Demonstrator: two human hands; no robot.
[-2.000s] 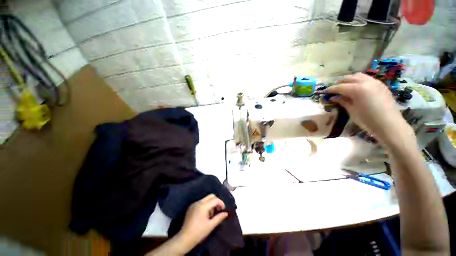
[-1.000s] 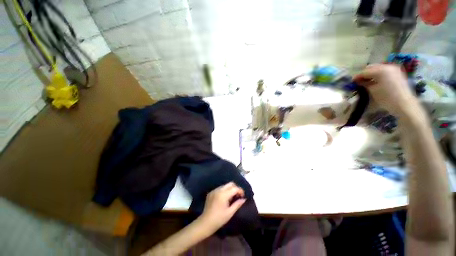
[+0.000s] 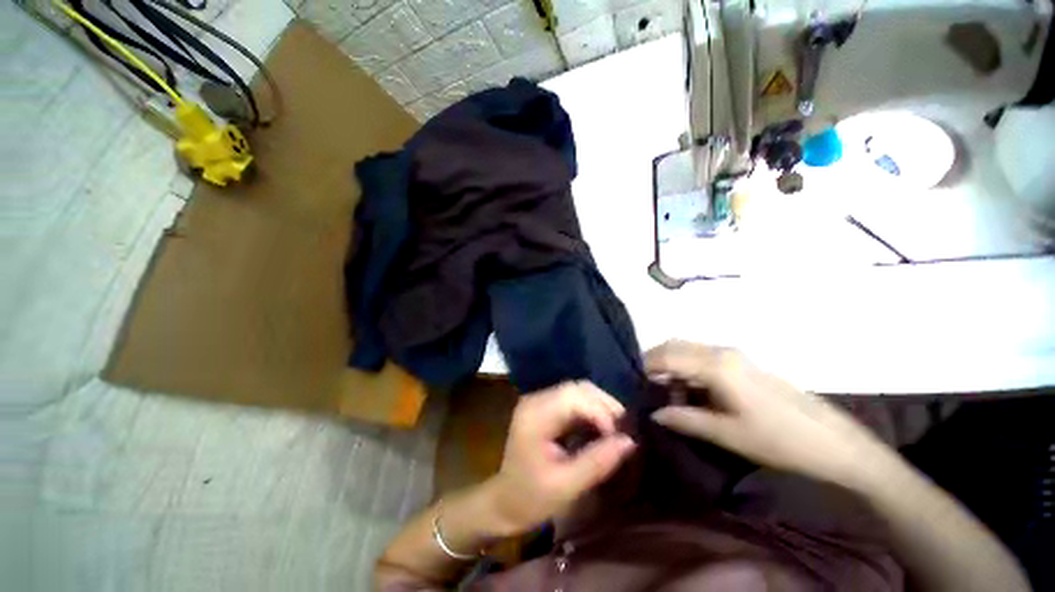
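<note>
The dark garment (image 3: 498, 231), navy with brown-maroon cloth, lies in a heap at the left of the white table, and one part hangs over the front edge towards me. My left hand (image 3: 567, 445) pinches the garment at this near part, fingertips together. My right hand (image 3: 723, 399) is just right of it, its fingers closed on the same dark cloth. The two hands are close together. The exact edge between the fingertips is too dark to make out.
The sewing machine (image 3: 902, 69) stands at the back right, its needle area (image 3: 723, 197) beyond my hands. A thin dark rod (image 3: 879, 238) and a blue disc (image 3: 823, 147) are near it. Cardboard (image 3: 255, 266) is at the left, with a yellow plug (image 3: 214, 147) above.
My right hand has come from the top of the machine down to the garment beside my left hand. The dark strip it held is no longer distinguishable. The view has shifted left and closer.
</note>
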